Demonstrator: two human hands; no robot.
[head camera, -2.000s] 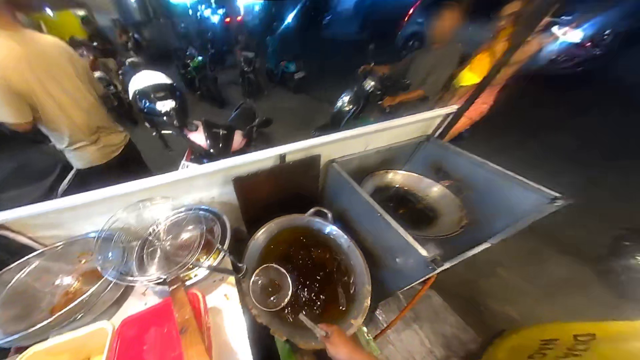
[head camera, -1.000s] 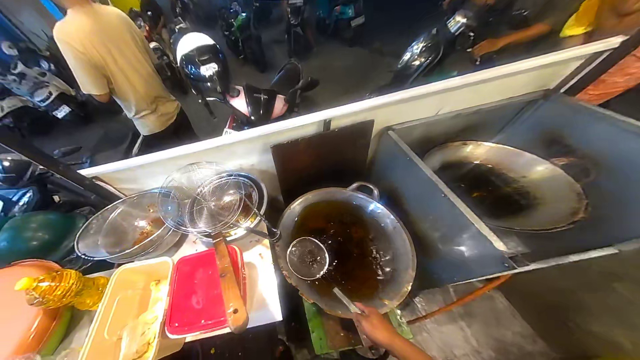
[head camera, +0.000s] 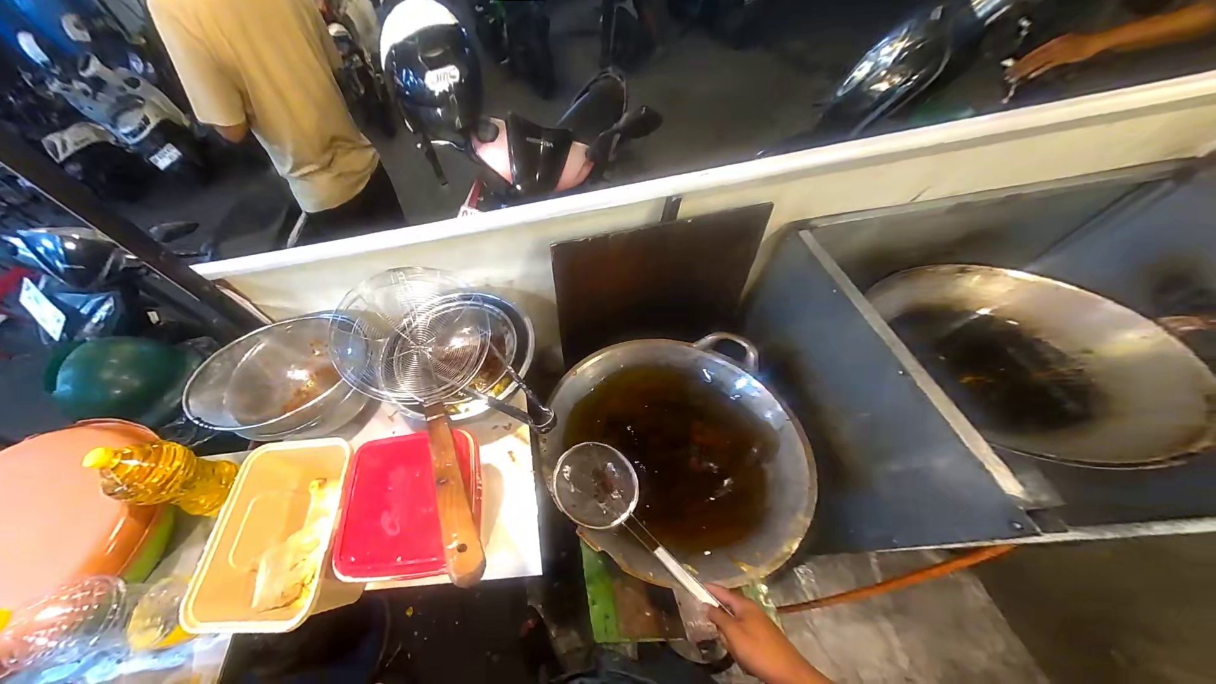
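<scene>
My right hand (head camera: 760, 638) grips the metal handle of a small round mesh skimmer (head camera: 596, 485) near the bottom middle. The skimmer's mesh head is over the left side of a metal wok (head camera: 796, 475) holding dark oil (head camera: 684, 427); small bits show in the mesh. My left hand is out of view. Left of the wok, a large wire strainer (head camera: 418, 332) with a wooden handle (head camera: 454, 503) rests over a metal bowl (head camera: 522, 332). Its handle lies across a red plastic lid or container (head camera: 394, 513).
A second wok (head camera: 1130, 380) with dark contents sits right, behind a metal partition (head camera: 883, 399). Left are a cream tub (head camera: 204, 579) with pale food, an oil bottle (head camera: 171, 480) and a mesh basket (head camera: 218, 380). Beyond the cart wall stand a person (head camera: 275, 104) and a motorbike (head camera: 541, 152).
The skimmer has moved toward the wok's left rim, with my right hand still on its handle. The view has shifted and come closer.
</scene>
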